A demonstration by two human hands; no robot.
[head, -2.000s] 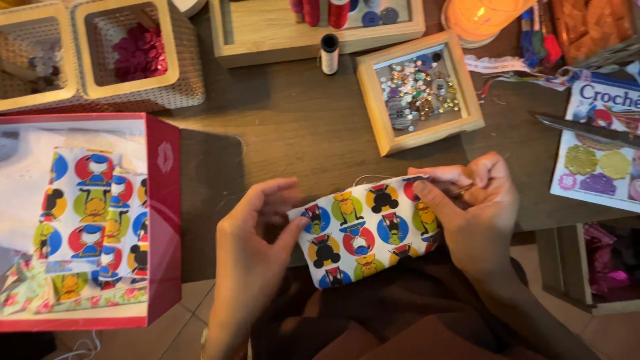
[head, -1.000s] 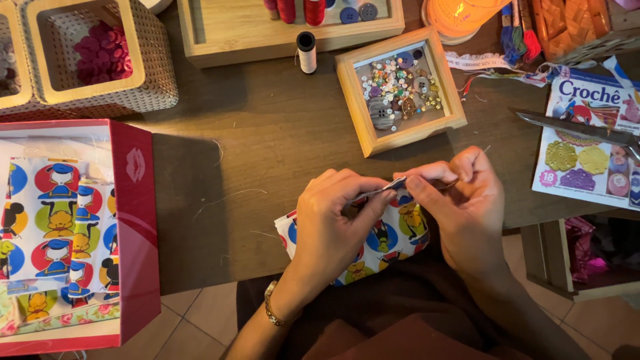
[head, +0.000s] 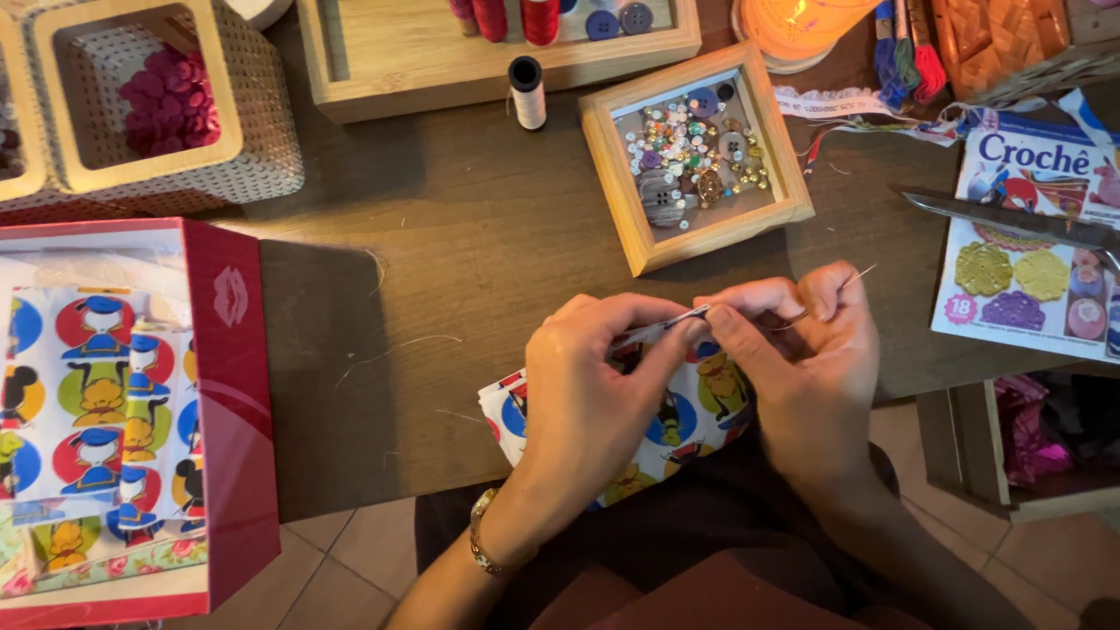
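Observation:
A folded piece of cotton fabric printed with cartoon characters in coloured circles (head: 669, 429) hangs from both hands above the lap. My left hand (head: 599, 376) pinches its upper edge between thumb and fingers. Beside it, my right hand (head: 801, 350) grips the same edge with thumb and index finger. A thin sewing needle (head: 862, 275) sticks out at the curled fingers of that hand, and a strand of thread shows below them. Much of the fabric's left part is hidden behind the left hand.
On the wooden table (head: 455, 219) are a thread spool (head: 528, 94), a wooden box of buttons and beads (head: 647, 254), scissors (head: 1006, 210) on a crochet magazine (head: 997, 306), and a lit candle (head: 801, 26). A red box with fabric (head: 236, 376) and woven baskets (head: 262, 131) stand left.
The hands were apart at the fabric's two ends and have come together at its upper edge. The fabric's printed face was spread out and is now partly covered by the left hand.

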